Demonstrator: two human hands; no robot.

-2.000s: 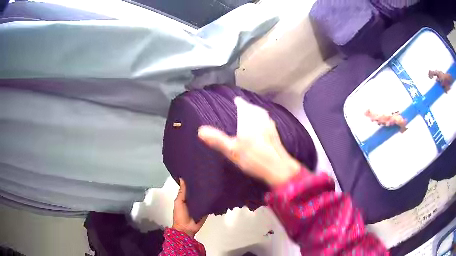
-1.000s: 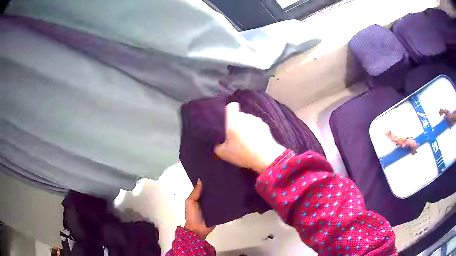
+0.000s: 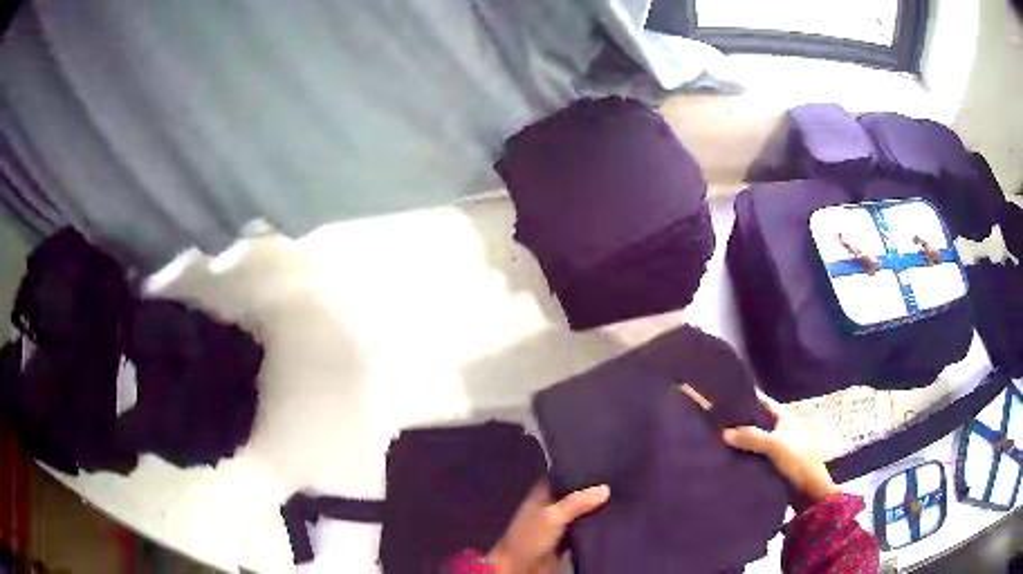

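Note:
A thick stack of dark purple-black cut panels [image 3: 662, 448] lies between my hands at the front of the table. My left hand [image 3: 550, 527] holds its left side, thumb on top, cut off partly by the lower edge. My right hand [image 3: 785, 448] holds its right side, thumb on top near a small orange-brown mark or piece [image 3: 696, 395]. The fingers beneath are hidden. A smaller dark stack [image 3: 460, 488] lies at the left, with a dark tie strip [image 3: 337, 508] sticking out from it. Another panel stack [image 3: 617, 213] stands behind, by the curtain.
A large blue-framed cutting die [image 3: 892, 264] rests on a dark stack [image 3: 774, 303] at the right. Smaller dies [image 3: 911, 505] lie at the front right. Dark bundles [image 3: 191, 381] lie at the far left. A pale curtain [image 3: 303, 112] hangs over the table's back edge.
The view has shifted and widened. The hands have moved from the stack by the curtain to a stack at the front, and the right hand now grips its right side.

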